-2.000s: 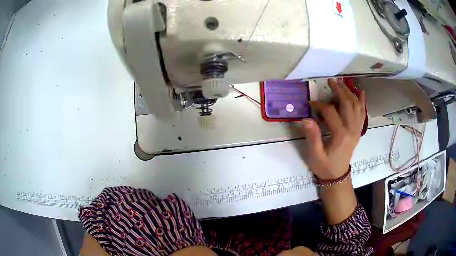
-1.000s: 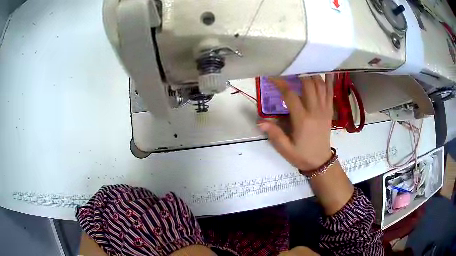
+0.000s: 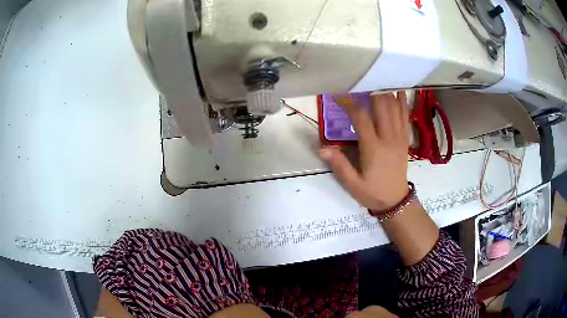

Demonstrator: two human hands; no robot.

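A smartphone (image 3: 339,120) in a red case, with a lit purple screen, lies on the cream machine bed plate (image 3: 280,155) under the machine arm. My right hand (image 3: 376,146) is over the phone's right part, fingers spread and pointing away from me, covering part of the screen. It does not grip the phone. A thin red cord (image 3: 300,113) runs from the phone's left edge towards the needle area. My left hand is out of the picture; only the patterned left sleeve (image 3: 174,273) shows at the bottom.
The cream sewing machine head (image 3: 298,37) spans the top. Red-handled shears (image 3: 429,130) lie right of my hand. Pink cord loops (image 3: 502,177) hang above a white drawer tray (image 3: 477,248) holding small items. A printed ruler (image 3: 298,235) runs along the table's front edge.
My right hand has moved left from beside the shears onto the phone, uncovering the red handles. In the last second it has hardly moved.
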